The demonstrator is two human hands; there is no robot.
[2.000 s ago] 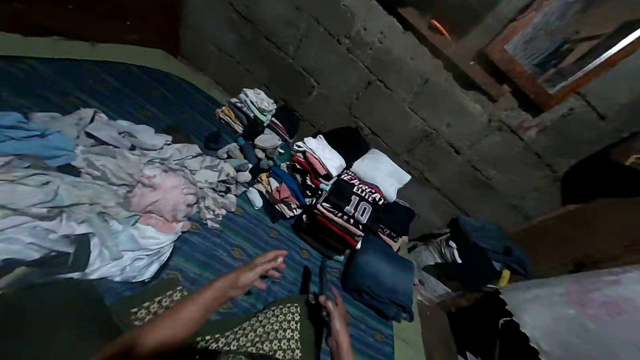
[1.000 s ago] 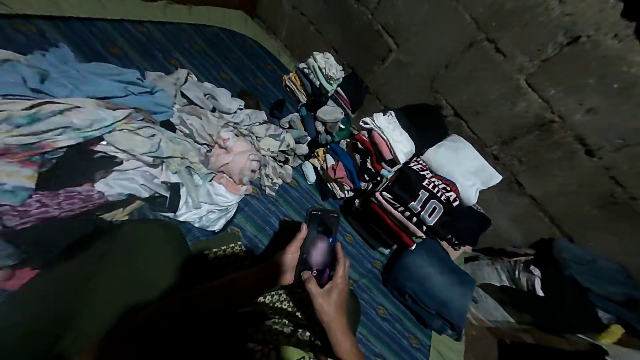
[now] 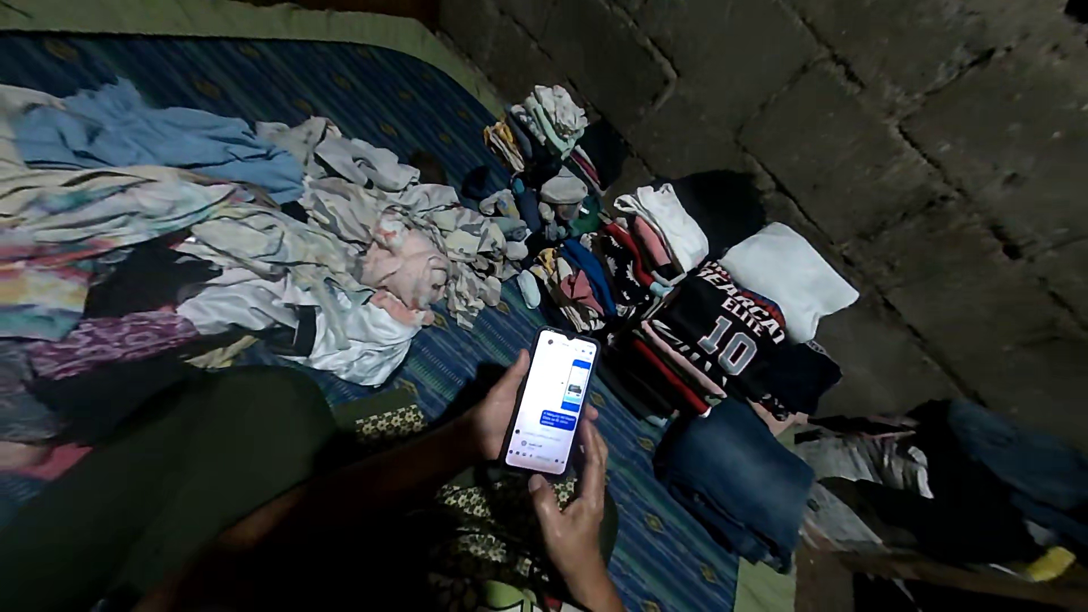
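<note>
A smartphone (image 3: 551, 404) with a bright, lit screen stands upright between my hands over my lap. My left hand (image 3: 500, 408) grips its left edge, the fingers hidden behind it. My right hand (image 3: 576, 510) holds the lower right side, with the thumb close to the bottom edge. To the right of the phone lie folded clothes, among them a black jersey (image 3: 727, 327) with a number and folded blue jeans (image 3: 735, 480). A loose heap of clothes (image 3: 280, 246) spreads to the left.
Blue patterned matting (image 3: 450, 357) with a green border lies under the clothes. A concrete block wall (image 3: 816, 127) rises behind the folded stacks. Small folded garments and rolled socks (image 3: 561, 187) sit near the wall. More dark clothes (image 3: 918, 510) lie at the lower right.
The phone's screen has gone from dark to bright white. Two seconds ago my hands were apart, a dark object at the right one; now both hold the phone. The view has shifted.
</note>
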